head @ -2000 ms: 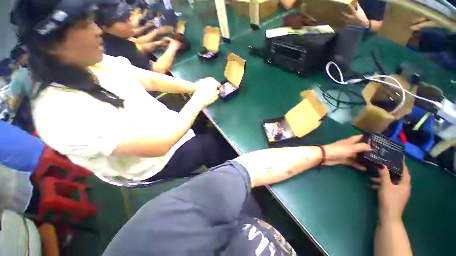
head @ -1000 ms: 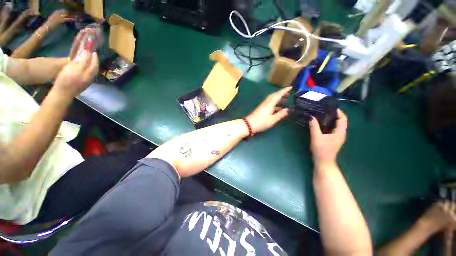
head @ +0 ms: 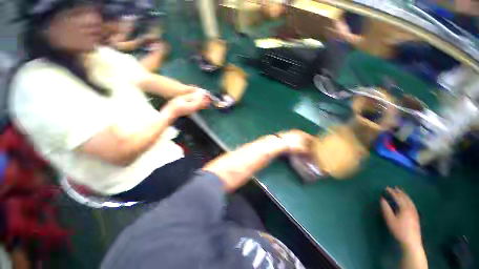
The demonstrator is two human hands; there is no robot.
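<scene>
The frame is strongly blurred. An open black product box [head: 305, 169] with its brown lid [head: 340, 152] standing up is on the green tabletop in front of me. My left hand [head: 295, 143] is on the box's far left edge and appears to grip it; the fingertips are blurred. Small pale contents show faintly inside. My right hand [head: 402, 214] is low over the table to the right, fingers pointing away. A small dark patch shows between its thumb and fingers; I cannot tell whether it is an object.
A dark object [head: 459, 251] lies at the lower right. A brown carton [head: 369, 111], a blue bin [head: 396, 149] and white cable [head: 362, 92] are beyond the box. A large black unit [head: 288, 63] is farther back. A seated person [head: 100, 115] at left handles another open box [head: 233, 84].
The black box has left my right hand. My left hand has moved onto the open box, which has shifted nearer the carton and towards me. The view has swung left.
</scene>
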